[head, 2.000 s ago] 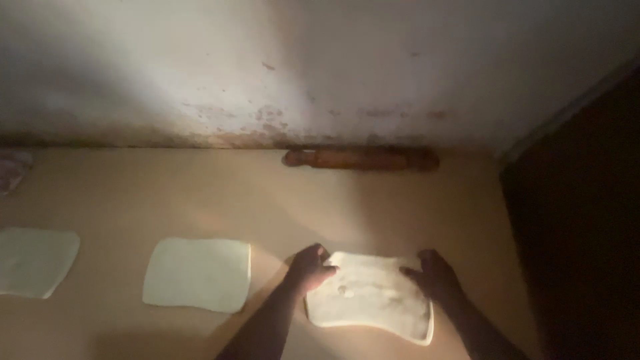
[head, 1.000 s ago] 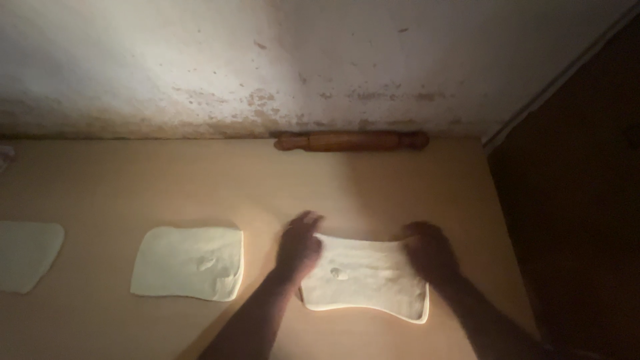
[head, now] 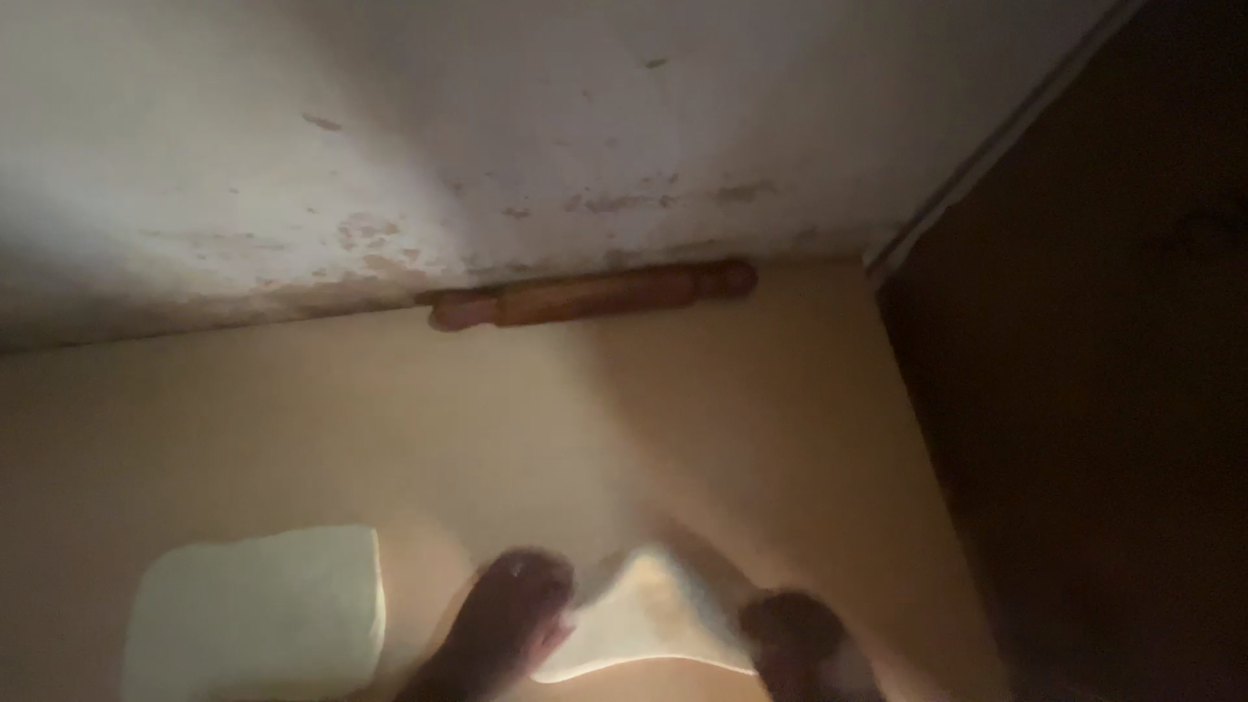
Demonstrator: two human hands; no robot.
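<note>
At the bottom of the head view, a flat sheet of dough (head: 648, 619) lies between my two hands, its top drawn up into a peak. My left hand (head: 517, 604) grips its left edge, the thumb against the dough. On the other side my right hand (head: 799, 629) is at the right edge; it is blurred and dark, though it appears to pinch the dough. Another flat, roughly square sheet of dough (head: 258, 614) lies on the tabletop to the left of my left hand, touched by neither hand.
A wooden rolling pin (head: 595, 295) rests along the back of the tabletop (head: 439, 419), against a stained, peeling wall (head: 487, 127). The tabletop's right edge (head: 931, 448) borders a dark area.
The dough between my hands was a broad rectangle and is now peaked and narrower at the top. The view has shifted and tilted, and the far-left dough sheet is out of frame.
</note>
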